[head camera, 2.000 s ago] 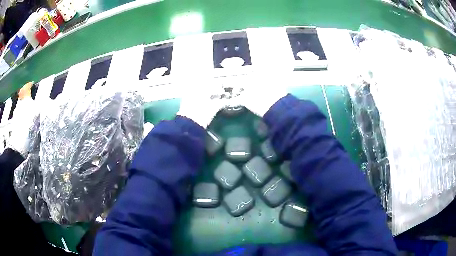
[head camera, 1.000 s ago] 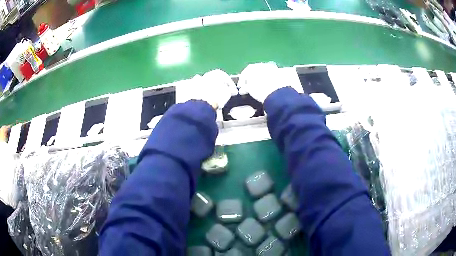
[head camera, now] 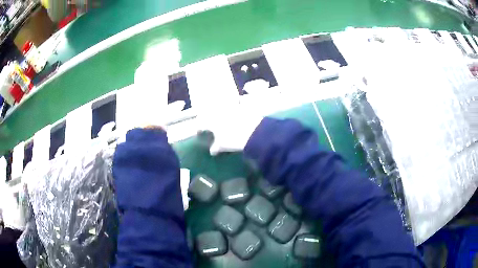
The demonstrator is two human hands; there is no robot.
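My left hand (head camera: 152,94), in a white glove, reaches over the row of boxes at centre left. It blends with the white boxes, so its fingers cannot be made out. My right hand (head camera: 233,132), also gloved in white, is blurred over the green mat. A small dark case (head camera: 206,138) shows at its left edge; whether the fingers grip it is unclear. Several grey-green charging cases (head camera: 229,219) lie loose between my blue sleeves. White open boxes with black inserts (head camera: 253,72) stand in a row along the belt; one insert shows two light dots.
A bulging clear plastic bag (head camera: 71,209) lies left. A white translucent sheet (head camera: 430,141) covers a clear blister tray (head camera: 373,133) at right. The green belt (head camera: 220,39) runs behind the boxes. Red and white items (head camera: 21,78) stand far left. A white piece (head camera: 184,188) lies beside my left sleeve.
My hands have moved apart from the centre box. The left is now further left, over the row; the right has come back to the mat. The centre insert now shows two light dots.
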